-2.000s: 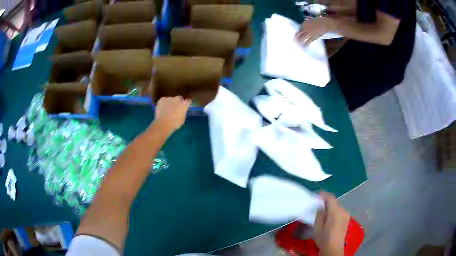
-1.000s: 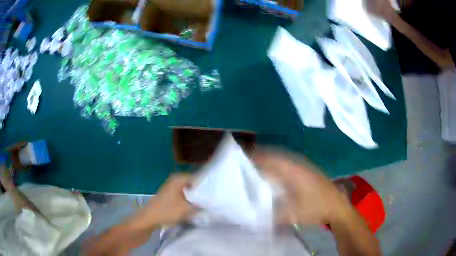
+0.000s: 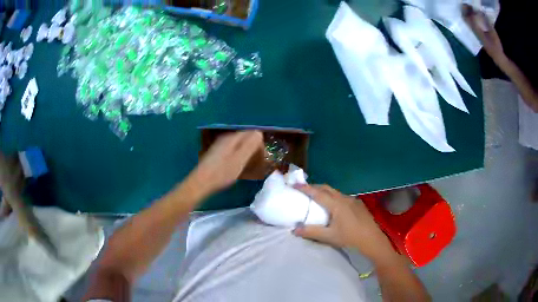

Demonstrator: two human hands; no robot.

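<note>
An open carton (image 3: 302,154), brown inside with a thin blue rim, lies at the table's front edge before me. A clear bag with green bits (image 3: 275,151) lies inside it. My left hand (image 3: 233,158) is over the carton's left part, its fingers bent down into it; the fingertips are blurred and I cannot tell if they hold anything. My right hand (image 3: 330,215) grips a white wrapped product (image 3: 283,203), a compact bundle with a crumpled upper end, just below the carton near my body.
A heap of green bagged parts (image 3: 147,65) lies at left, with white round parts (image 3: 56,29) beyond. Loose white sheets (image 3: 366,71) lie at right. A red stool (image 3: 427,227) stands at lower right. Another person's hand (image 3: 479,23) is at upper right; another person's arm (image 3: 20,203) is at left.
The white wrap, held between both hands a second ago with a pointed loose end, is now a compact bundle in my right hand. My left hand has moved up to the carton.
</note>
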